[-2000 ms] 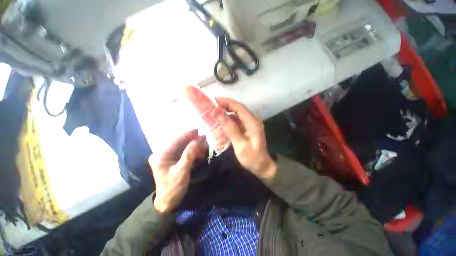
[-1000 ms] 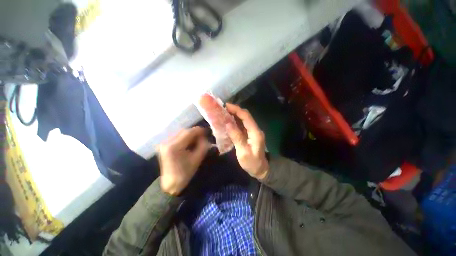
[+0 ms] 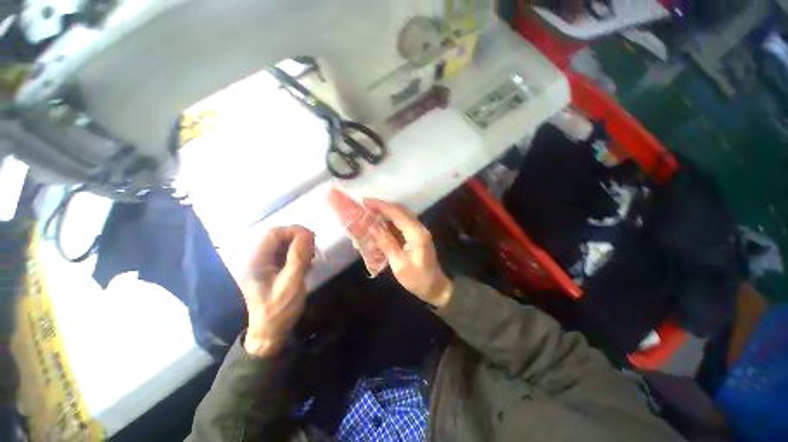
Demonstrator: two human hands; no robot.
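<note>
A small clear packet with pink-red contents [image 3: 356,226] is held in the fingers of my right hand [image 3: 409,255], just off the front edge of the white machine table. My left hand [image 3: 278,278] is to the left of the packet, apart from it, with fingers curled and thumb against the forefinger; whether something thin is pinched there cannot be told. Black-handled scissors [image 3: 346,148] lie on the table beyond the packet. A dark garment panel [image 3: 155,250] lies at the left by the needle area and hangs over the table edge.
The white sewing machine [image 3: 216,43] spans the top. A red basket [image 3: 527,246] with black cloth and white scraps stands at the right. A blue basket [image 3: 760,380] is at the lower right. Taped yellow cardboard [image 3: 47,345] and a black cord loop [image 3: 71,226] are at the left.
The view has shifted. My left hand has moved away from the packet, leaving a gap between them. My right hand still holds the packet.
</note>
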